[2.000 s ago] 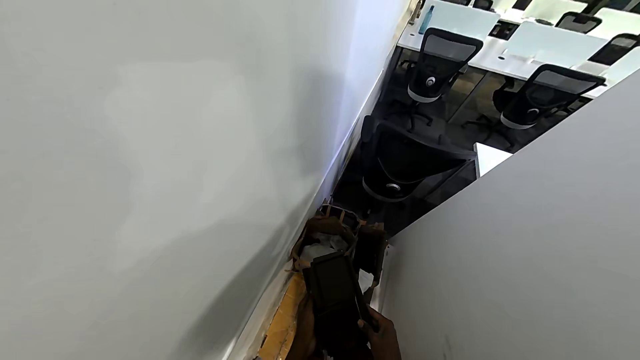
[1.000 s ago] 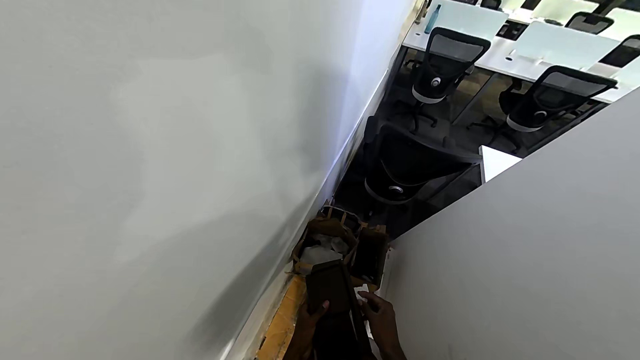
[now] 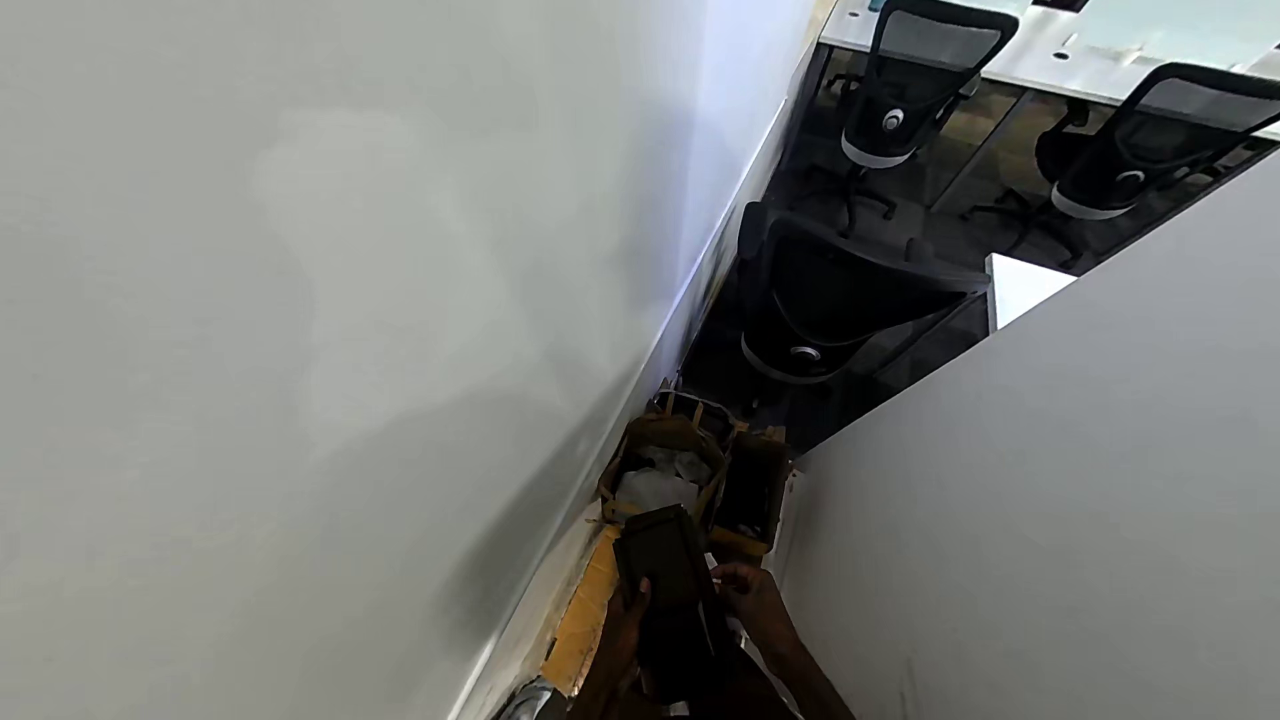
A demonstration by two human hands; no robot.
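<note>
My left hand [image 3: 625, 620] grips the left edge of a dark, flat rectangular case or box [image 3: 662, 560], with the thumb lying on its face. At the right side of the case, my right hand [image 3: 745, 590] pinches a small white piece [image 3: 711, 567] between its fingertips. Shadow hides what the case is and what lies on its lower part. Just beyond the case stands an open cardboard box [image 3: 610, 480] with translucent plastic bags [image 3: 660, 487] inside. A second open cardboard box [image 3: 775, 500], dark inside, is to its right.
A white wall [image 3: 350, 300] rises on the left and a grey partition [image 3: 1050, 500] on the right. Flattened cardboard [image 3: 583, 625] lies along the left wall. Beyond the boxes are a black office chair [image 3: 850, 290], more mesh chairs [image 3: 905, 90] and white desks [image 3: 1050, 60].
My right hand, lower beside the dark case two seconds ago, is now farther up its right side at the white piece. My left hand's thumb has come onto the case's face.
</note>
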